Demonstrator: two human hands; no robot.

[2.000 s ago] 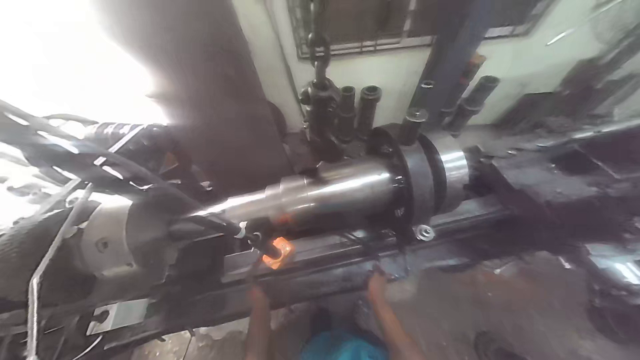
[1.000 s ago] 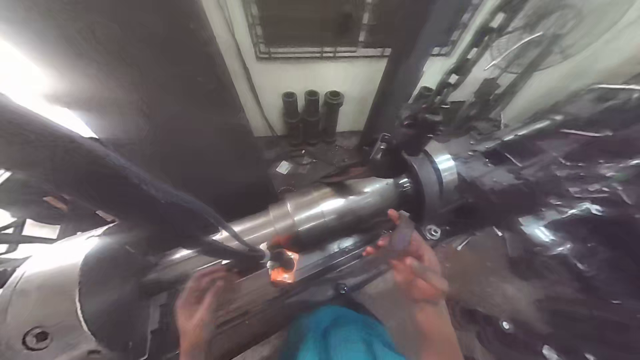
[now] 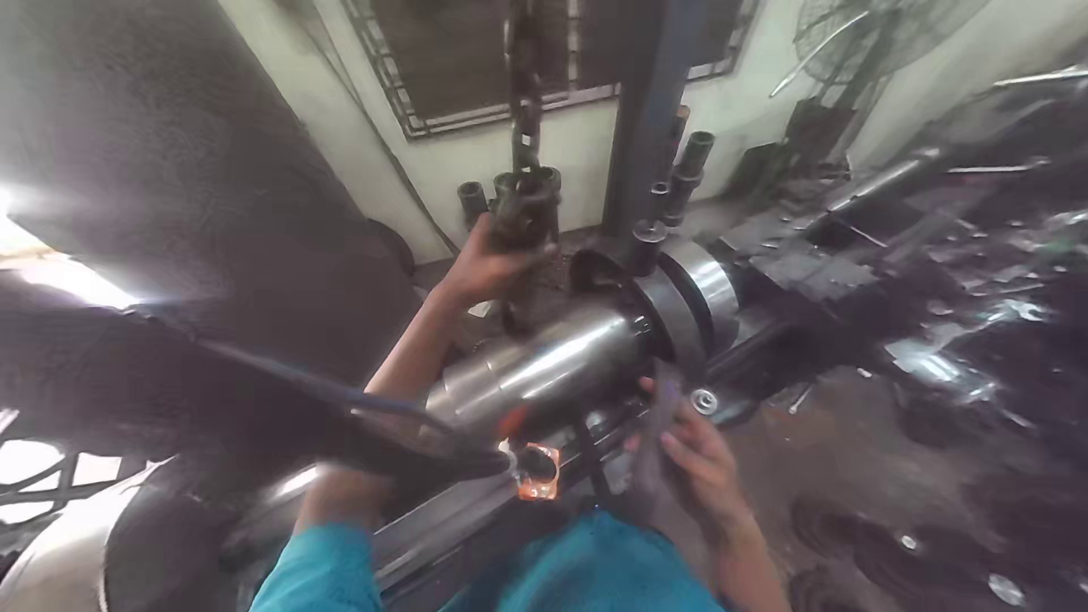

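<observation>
My left hand reaches over a polished metal shaft and grips the dark chain hook at the lower end of a hanging chain; blur hides its fingertips. On the near side of the shaft, my right hand holds a dark strap, which hangs down in front of the lathe bed. The shaft's right end sits at a dark ring with a bright metal collar beyond it. An orange-edged lamp or fitting is at the end of a dark arm near the shaft.
Dark metal cylinders stand by the wall behind, beside a blue-grey post. A large round chuck is at the lower left. Machine parts and scattered metal pieces fill the right, with a fan at the upper right.
My left hand has moved from the near side of the shaft across it to the chain hook. My right hand still holds the dark piece seen a second ago. The view has shifted.
</observation>
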